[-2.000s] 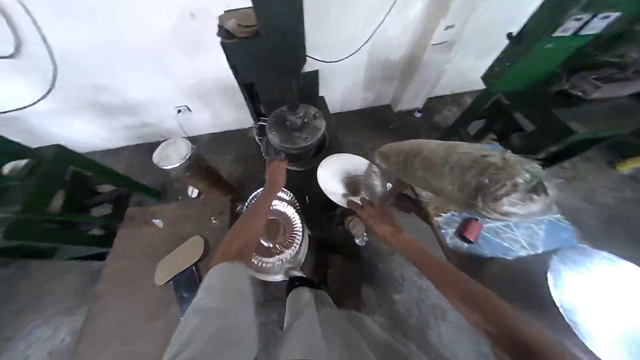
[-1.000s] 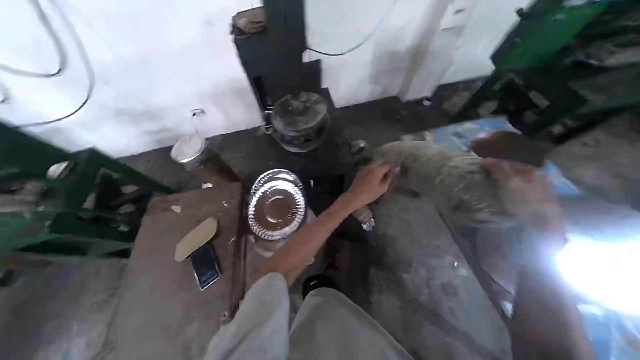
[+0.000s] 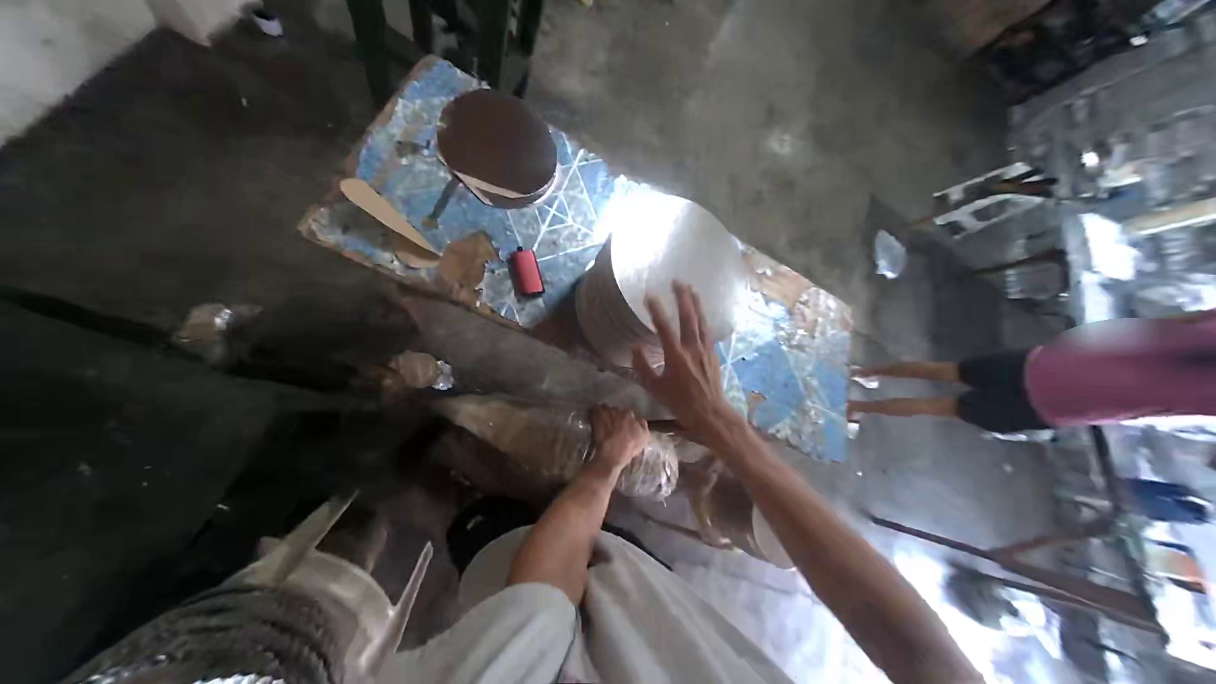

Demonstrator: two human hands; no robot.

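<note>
A tall stack of round silvery sheets (image 3: 679,261) stands on a low table with a worn blue covering (image 3: 570,204). My right hand (image 3: 686,366) is over the near edge of the stack, fingers spread, holding nothing; whether it touches the sheets I cannot tell. My left hand (image 3: 619,435) rests with curled fingers on a long plastic-wrapped bundle (image 3: 532,432) in front of me. On the table, left of the stack, lie a small red object (image 3: 525,273), a brown round piece atop other discs (image 3: 497,144) and a flat tan strip (image 3: 388,214).
A person in a pink top (image 3: 1121,370) is at the right, beyond the table's end. Green metal legs (image 3: 494,43) stand behind the table. Crumpled wrapped pieces (image 3: 415,370) lie at the left. Cluttered racks (image 3: 1092,228) and a metal bar (image 3: 1026,570) are farther right.
The view has swung far to the right, away from the press and the foil plates. My left hand, near the bundle's end a second ago, is now on the bundle. The right hand is at the silvery stack.
</note>
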